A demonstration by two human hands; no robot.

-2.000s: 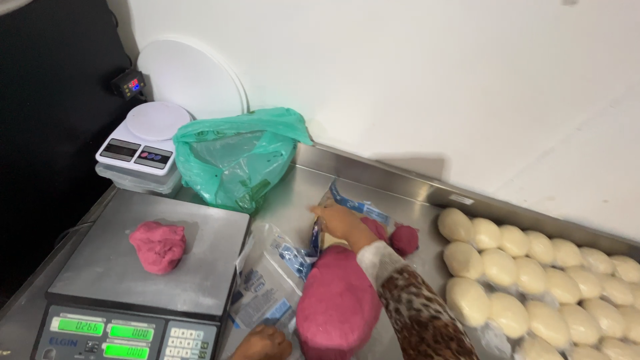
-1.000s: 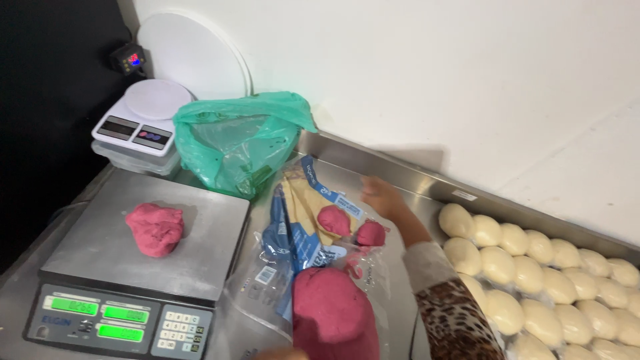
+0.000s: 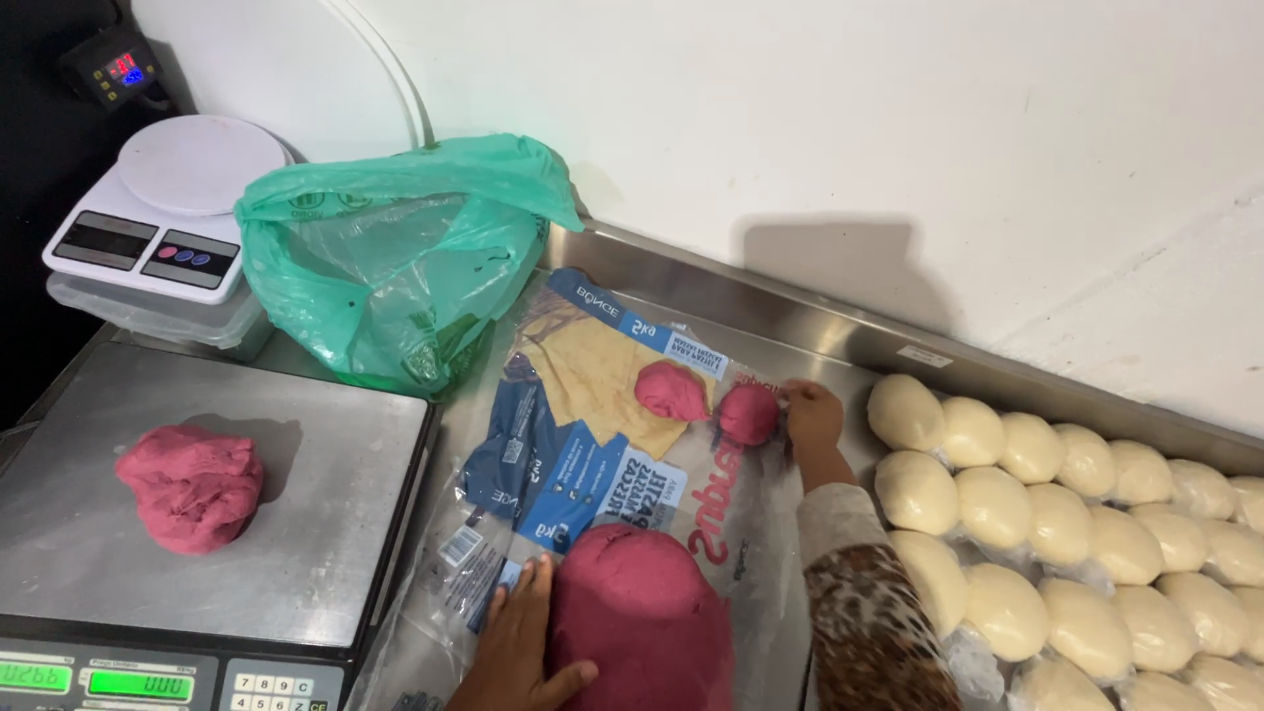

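Note:
A large mound of pink dough (image 3: 642,622) lies on a printed plastic packaging sheet (image 3: 583,474). My left hand (image 3: 523,637) rests at its left side, fingers spread over the sheet's edge. My right hand (image 3: 814,420) pinches the right part of the sheet, just beside a small pink dough ball (image 3: 748,414). Left of that ball sits another small pink piece (image 3: 672,391). On the steel plate of a digital scale (image 3: 326,573) lies a rough pink dough lump (image 3: 193,488).
Behind the sheet stands an open green plastic bag (image 3: 395,257). A white kitchen scale (image 3: 158,237) rests on a clear plastic container (image 3: 168,311) at back left. Rows of pale dough balls (image 3: 997,509) fill the right side, along the steel counter's raised back edge (image 3: 790,316).
The printed sheet, crumpled two seconds ago, now lies spread flatter. My right hand has moved from the sheet's back part to its right side. My left hand has come up beside the large dough.

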